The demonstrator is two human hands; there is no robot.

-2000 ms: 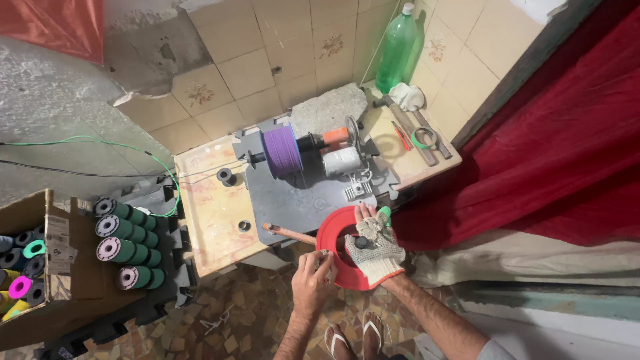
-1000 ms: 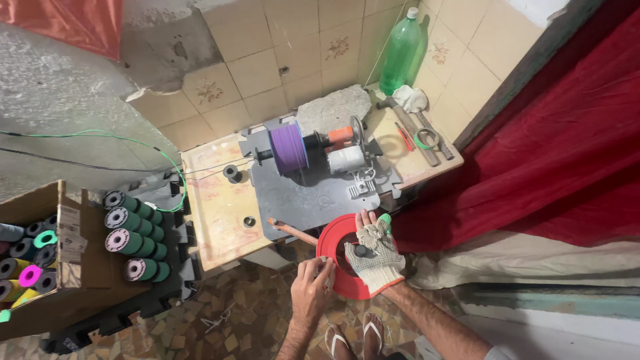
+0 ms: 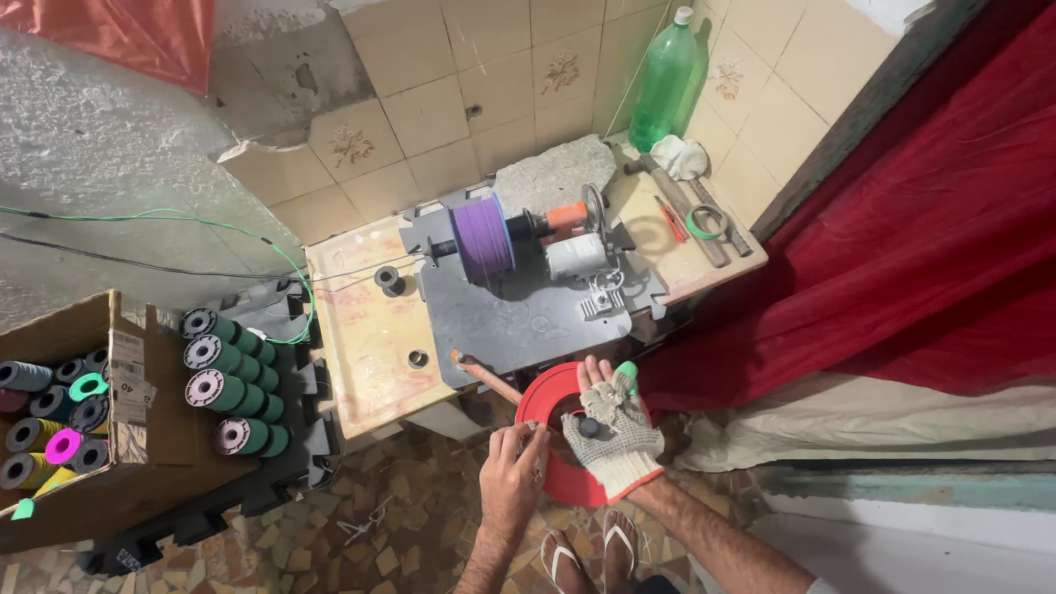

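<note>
A large red ring-shaped reel [image 3: 549, 392] hangs off the table's front edge, beside a rusty metal bar [image 3: 487, 377]. My bare left hand [image 3: 513, 466] is at the reel's left rim, fingertips pinched together; whether they hold something small cannot be told. Over the reel's middle lies my right hand [image 3: 610, 421], in a worn knitted glove with green wrapping on one finger, palm up and fingers extended. A dark round knob [image 3: 589, 427] shows at its palm. Behind, on the dark board, a spool of purple cord [image 3: 483, 239] sits on a shaft beside a grey motor [image 3: 576, 256].
A cardboard box [image 3: 128, 495] of coloured spools and stacked green spools [image 3: 239, 400] stand at left. A hammer [image 3: 681, 206], red cutter [image 3: 670, 219], green tape roll [image 3: 707, 222] and green bottle [image 3: 662, 82] occupy the table's right end. A red curtain [image 3: 891, 247] hangs at right.
</note>
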